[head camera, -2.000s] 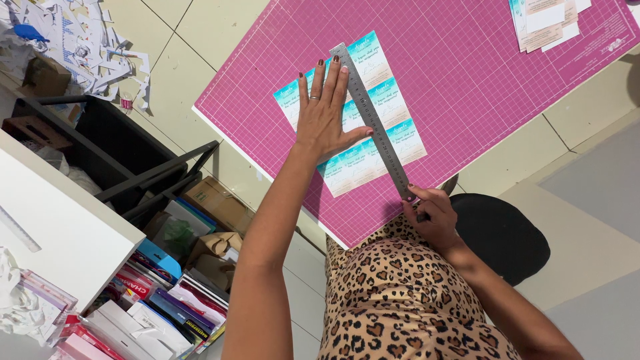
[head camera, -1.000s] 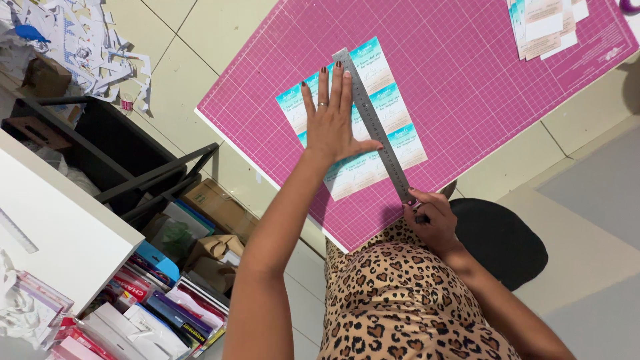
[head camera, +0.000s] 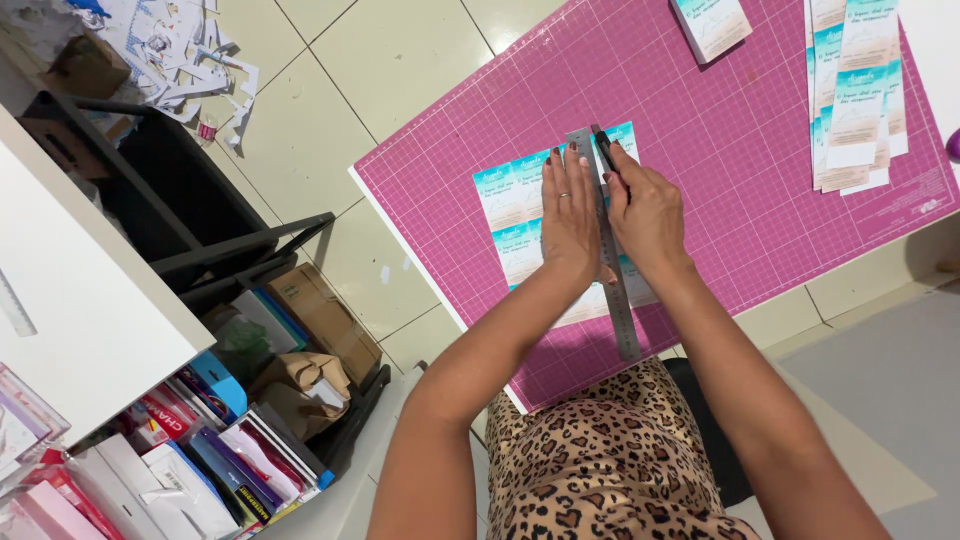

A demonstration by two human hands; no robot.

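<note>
A sheet of printed cards (head camera: pixel 517 251) in blue, white and sand tones lies on a pink gridded cutting mat (head camera: pixel 757 217). Across the sheet runs a steel ruler (head camera: pixel 619 315). My left hand (head camera: pixel 571 217) presses flat beside and on the ruler, fingers extended, and partly covers the cards. To the right of the ruler, my right hand (head camera: pixel 645 206) grips a dark utility knife (head camera: pixel 602 142), its tip near the sheet's upper edge. Whether the blade touches the paper cannot be told.
A stack of cards (head camera: pixel 712 26) and several overlapping card strips (head camera: pixel 855 97) lie on the mat's far side. Paper scraps (head camera: pixel 180 64) lie on the floor at upper left. A white cabinet top (head camera: pixel 82 300), a black metal frame (head camera: pixel 247 240) and a cardboard box (head camera: pixel 326 322) stand left.
My right hand has moved from the ruler's near end to the sheet's far edge, with the knife in it. The card stack has come into view at the top.
</note>
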